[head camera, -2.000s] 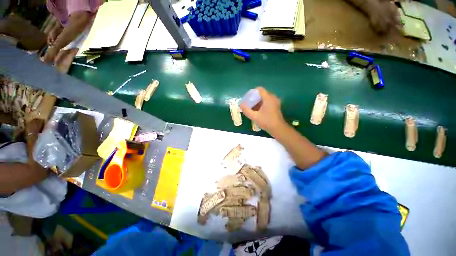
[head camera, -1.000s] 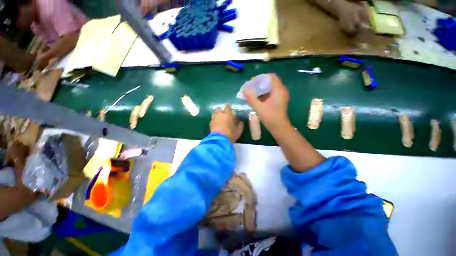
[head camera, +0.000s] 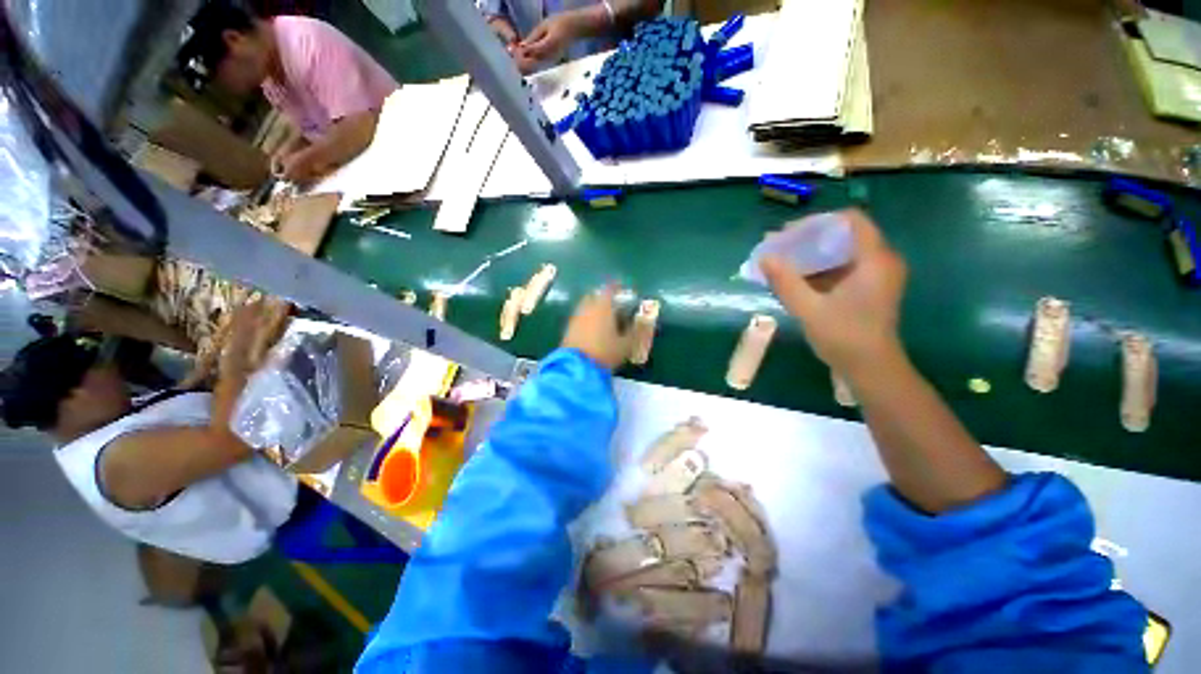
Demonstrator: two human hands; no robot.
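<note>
My left hand is over the green belt, its fingers at the left side of a tan piece; blur hides whether they grip it. My right hand holds a translucent whitish bottle or cup, tilted with its narrow end to the left, above the belt. Another tan piece lies between the hands, and one lies partly hidden below my right wrist. A loose pile of tan pieces lies on the white surface between my forearms.
The green belt carries more tan pieces and blue parts. An orange-yellow holder and a clear bag are at left. A grey metal frame crosses the left side. Other people sit at left and work opposite. Blue cylinders stand across the belt.
The view has swung left. My left hand came in over the belt, then moved left to another tan piece, uncovering one between the hands. My right hand still holds the bottle or cup.
</note>
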